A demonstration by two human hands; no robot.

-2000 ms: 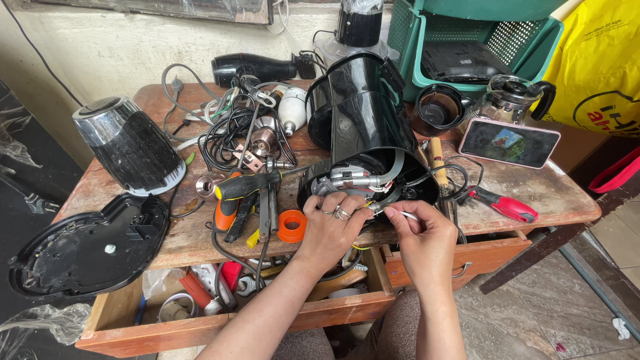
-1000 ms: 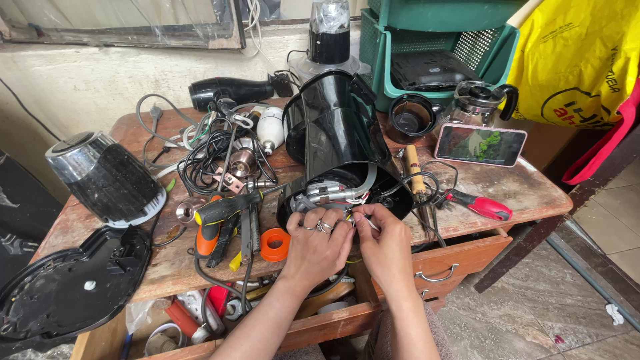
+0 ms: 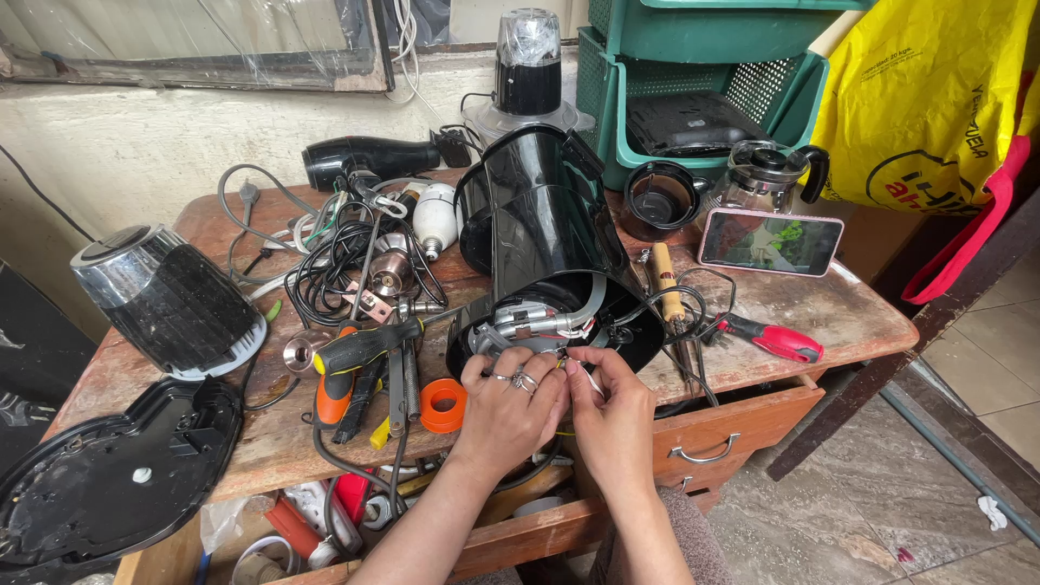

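Observation:
A black plastic coffee maker housing [image 3: 540,227] lies on its side on the wooden table, its open base facing me. Inside it show a metal heating tube [image 3: 520,319], a grey hose and several wires. My left hand [image 3: 516,398], with rings on its fingers, is at the lower rim, its fingertips closed on thin wires. Beside it, my right hand [image 3: 605,398] pinches a white wire [image 3: 591,379] between thumb and forefinger. The fingertips of both hands nearly meet, and the wire ends are mostly hidden by them.
Left of the housing lie screwdrivers [image 3: 366,345], orange tape [image 3: 444,405], tangled cables [image 3: 337,268] and a bulb [image 3: 436,213]. A black base cover [image 3: 106,479] overhangs the left edge. Right are a soldering iron [image 3: 668,280], red-handled pliers [image 3: 772,337] and a phone [image 3: 770,242]. An open drawer [image 3: 536,540] is below.
The view has shifted somewhat. Both hands stay at the housing's open base; the white wire piece that stuck out by my right fingers two seconds ago now lies lower, against the palm side.

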